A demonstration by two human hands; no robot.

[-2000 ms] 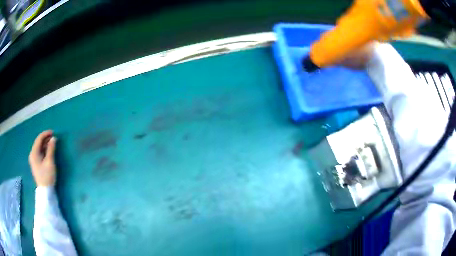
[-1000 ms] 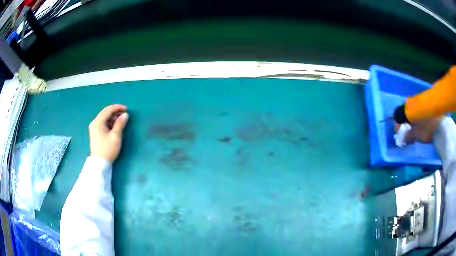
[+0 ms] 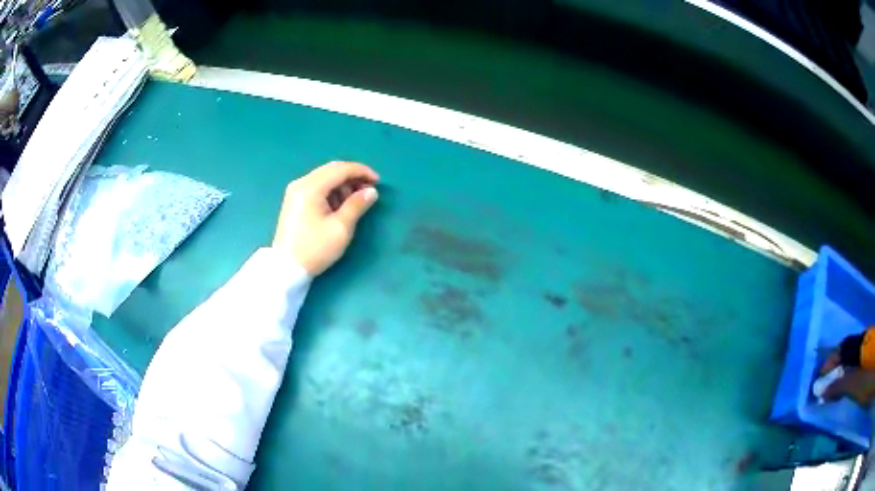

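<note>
My left hand (image 3: pixel 326 216) rests low over the green bench, left of the middle. Its fingers are curled and the thumb tip is near the index finger; I cannot tell whether something small is inside. My right hand (image 3: pixel 851 385) is at the right edge, cut off by the frame, over the blue parts bin (image 3: pixel 804 350). Its fingers hold a small white hub collar (image 3: pixel 827 383). A bit of the orange electric screwdriver (image 3: pixel 868 351) shows at the same hand, most of it out of frame.
A clear plastic liner (image 3: pixel 134 230) lies on the bench at left, beside a stack of long white strips (image 3: pixel 72 125). A deep blue crate (image 3: pixel 62 403) with a clear liner is at lower left. A dark green conveyor (image 3: pixel 461 67) runs behind the bench's white edge. A silver-white item shows at lower right.
The view has swung left, so the bin and right hand now sit at the right edge. The right hand has gone down into the bin and now shows a white collar. The left hand looks unchanged.
</note>
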